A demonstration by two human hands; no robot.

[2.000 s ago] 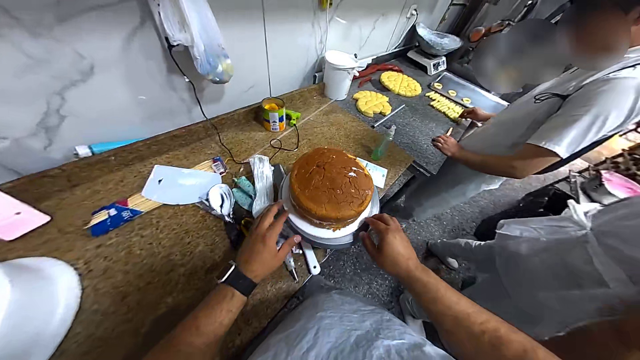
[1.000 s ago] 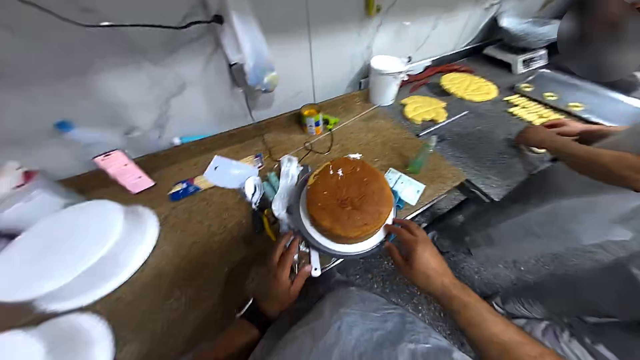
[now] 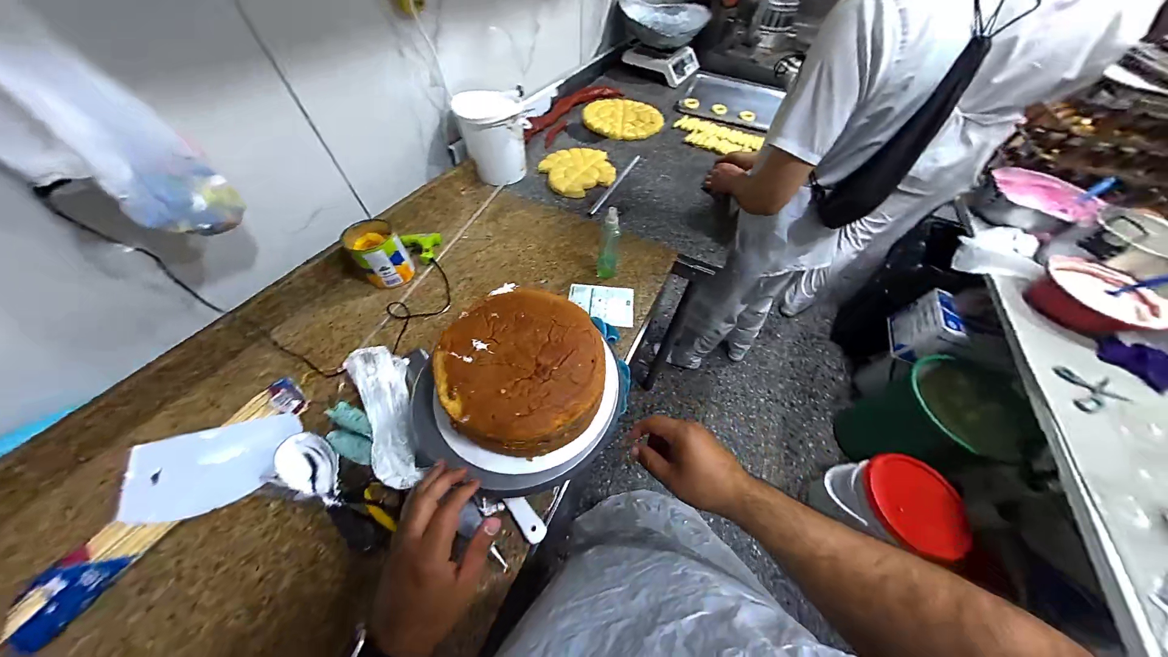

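A round brown sponge cake (image 3: pixel 525 370) sits on a white cake board (image 3: pixel 484 453) over a grey turntable (image 3: pixel 424 415), with small white smears on its top. My left hand (image 3: pixel 436 547) lies at the turntable's near left edge, fingers apart and holding nothing. My right hand (image 3: pixel 689 461) hovers off the right side, its fingers partly curled, with nothing seen in it. A white-handled tool (image 3: pixel 525 520) lies under the turntable's near edge. Left of the cake are a clear plastic piping bag (image 3: pixel 381 411) and a white flat scraper (image 3: pixel 205 465).
An opened can (image 3: pixel 379 255), a small green bottle (image 3: pixel 609 245) and a white bucket (image 3: pixel 491 137) stand behind. A co-worker (image 3: pixel 776 182) stands at the dark counter by flattened yellow dough (image 3: pixel 623 119). Lidded and green buckets stand on the floor at right, beside a white table (image 3: pixel 1086 484).
My right hand has come away from the turntable's edge. The view has swung right, bringing the buckets and white table into sight. The cake remains on the turntable.
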